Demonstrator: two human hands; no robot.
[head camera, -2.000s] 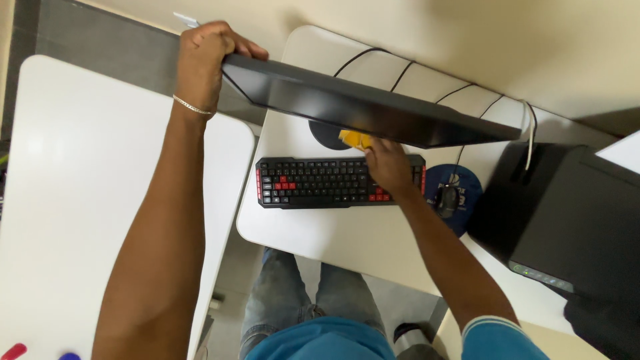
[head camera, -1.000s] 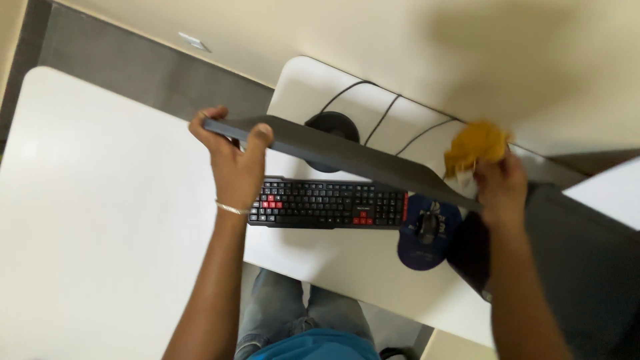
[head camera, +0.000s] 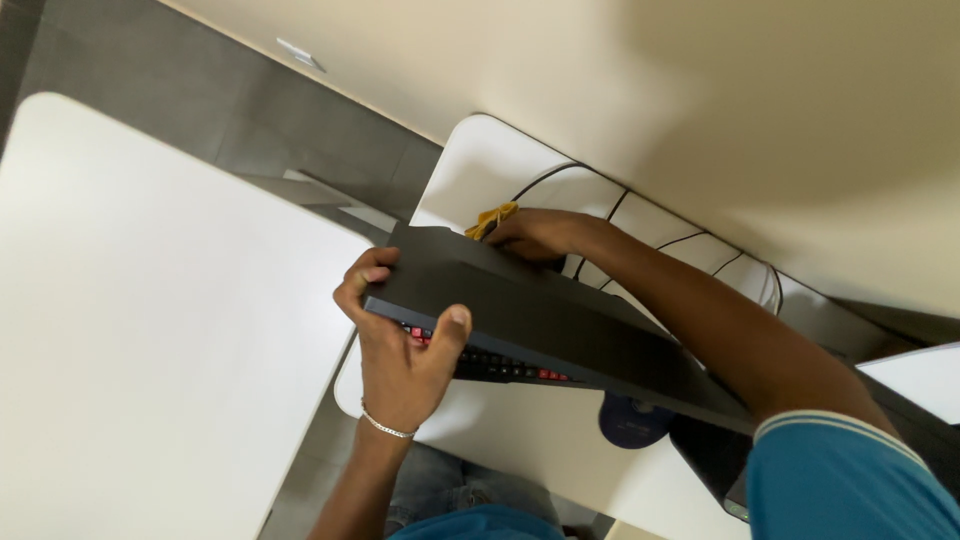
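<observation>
A black computer monitor (head camera: 540, 315) is tilted over the desk with its back facing up. My left hand (head camera: 405, 337) grips its left end, thumb on the near edge and fingers round the far corner. Behind the monitor, my right hand (head camera: 540, 232) holds a yellow cloth (head camera: 493, 220) near the back's far edge. Partly hidden under the monitor lies a black keyboard (head camera: 510, 367) with some red keys. A dark blue mouse pad (head camera: 634, 421) shows below the monitor's near edge; the mouse is hidden.
Black cables (head camera: 615, 206) run from the white desk (head camera: 480, 157) to its wall-side edge. A black device (head camera: 712, 457) with small green lights stands at the right, partly behind my sleeve. Another white table (head camera: 172, 322) fills the left, with a gap of grey floor between. The wall borders the desk.
The monitor has tipped so that its back faces up. My right hand, with the yellow cloth, has moved from the monitor's right end to behind its left part. My left hand still grips the left end.
</observation>
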